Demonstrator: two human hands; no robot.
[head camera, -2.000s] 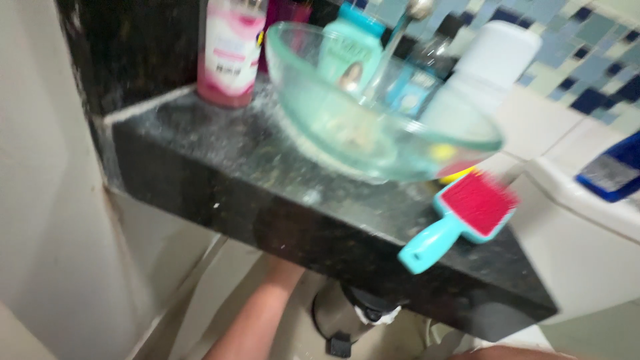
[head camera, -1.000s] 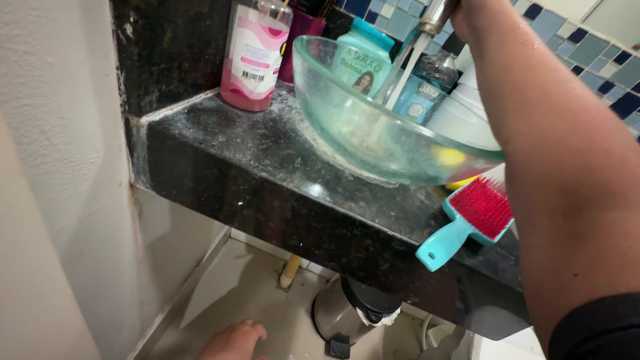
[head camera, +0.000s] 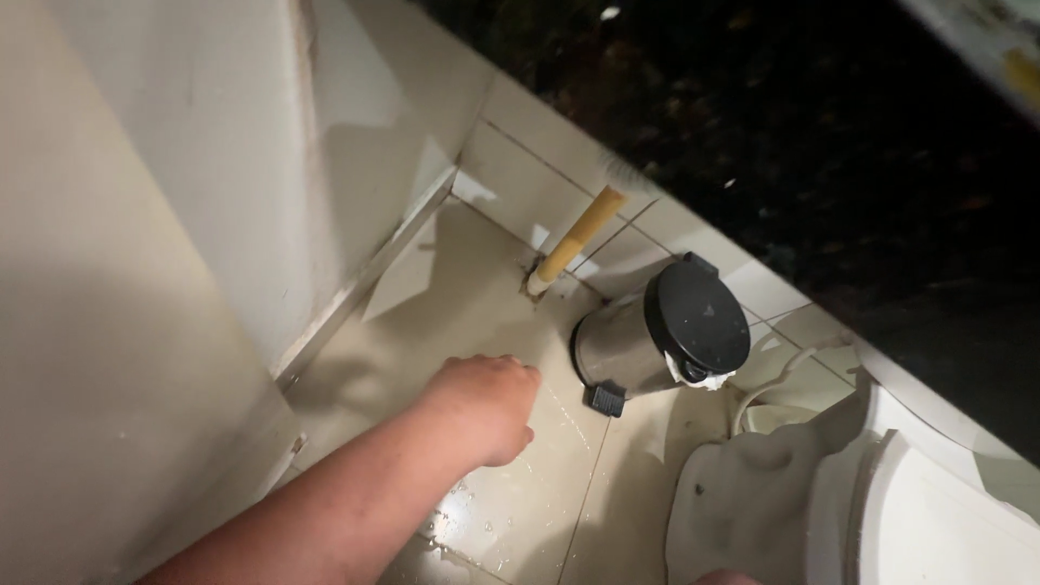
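My left hand (head camera: 487, 410) reaches in from the lower left, over the wet tiled floor (head camera: 487, 504). Its fingers are curled, with the knuckles up and the palm hidden; no object shows in it. Water drops and thin streaks show beside and below it. Nearest to it, on the right, stands a steel pedal bin (head camera: 621, 345) with a black lid (head camera: 704, 315), its lid down and a bit of white liner sticking out. A small patch of skin shows at the bottom edge; which body part it is, I cannot tell. My right hand is not otherwise visible.
A dark stone countertop (head camera: 731, 146) crosses the upper right. Below it a yellowish pipe (head camera: 577, 240) rises from the floor. The white toilet base (head camera: 747, 504) stands at the lower right, with a pale hose (head camera: 768, 386) behind. A wall (head camera: 244, 162) bounds the left.
The view has swung down below the counter. One second ago my right hand was at the tap over the glass basin, with water running; now neither shows. My left hand has come further into view.
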